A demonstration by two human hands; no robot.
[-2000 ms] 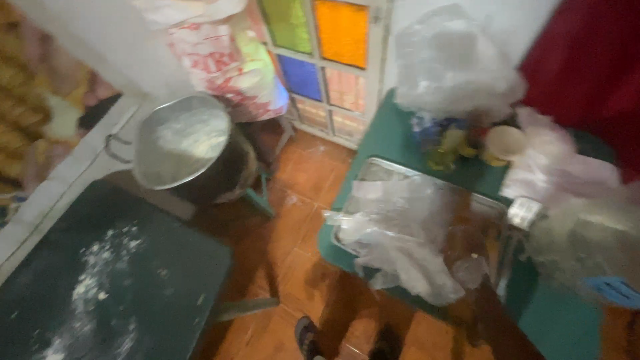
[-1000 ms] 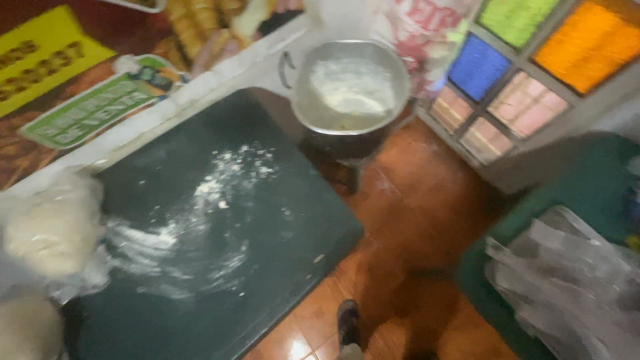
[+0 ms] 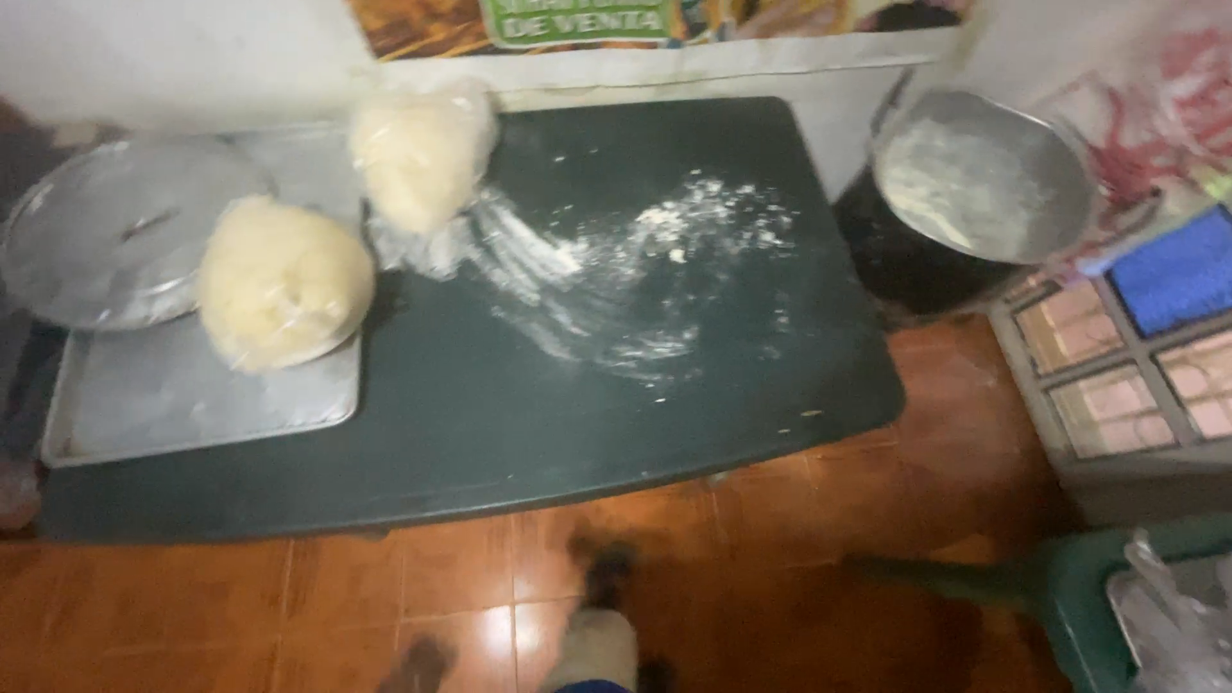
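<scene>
Neither of my hands shows in the view now. On the dark green table (image 3: pixel 616 423) lies a scattered patch of white flour (image 3: pixel 674 226). A ball of pale dough in clear plastic (image 3: pixel 289 284) rests over a metal baking tray (image 3: pixel 207 395), beside a round metal lid (image 3: pixel 135 231). A second plastic-wrapped piece of dough (image 3: pixel 419 154) sits farther back, near the wall. Right of the table stands a deep metal pot (image 3: pixel 991 178) with white powder in it.
At the lower right is another green table (image 3: pixel 1088 616) bearing a tray with clear plastic bags (image 3: pixel 1174 616). A framed panel of coloured panes (image 3: pixel 1174 269) stands at the right. Orange tiles (image 3: pixel 462 577) cover the floor.
The view has swung far to the left, from the table with the plastic bags to the floured table. A forearm over that tray two seconds ago is out of view now.
</scene>
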